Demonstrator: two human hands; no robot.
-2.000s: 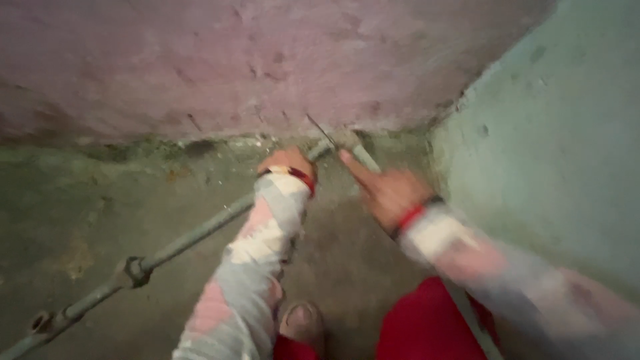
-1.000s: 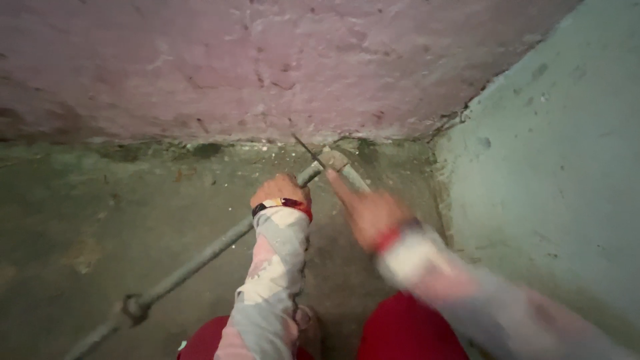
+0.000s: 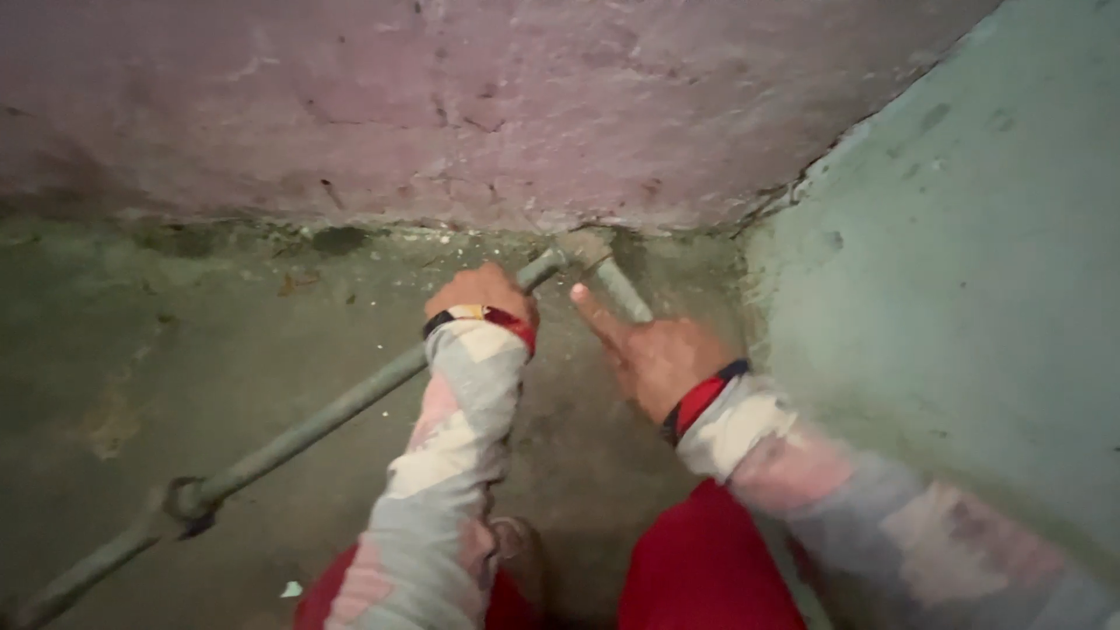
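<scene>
A grey-green pipe [image 3: 324, 429] runs diagonally from the lower left toward the foot of the pink wall. My left hand [image 3: 484, 293] is wrapped around it near its upper end. Just past that hand, a joint [image 3: 584, 248] links it at an angle to a second pipe length [image 3: 624, 290]. My right hand [image 3: 669, 354] is beside this second length, index finger pointing toward the joint and the other fingers curled. Whatever is inside the curled fingers is hidden, and no blade shows at the fingertip. Lower left, a ring-like fitting [image 3: 185, 506] sits around the long pipe.
A stained pink wall [image 3: 525, 114] rises ahead, meeting a pale green wall [image 3: 962, 262] at the right corner. Small chips lie on the rough concrete floor [image 3: 262, 350]. My red-clothed knees and one foot are at the bottom.
The thin dark tool seen at my right index finger in both earlier frames no longer shows. My right hand has drawn slightly back from the joint; my left hand remains on the pipe.
</scene>
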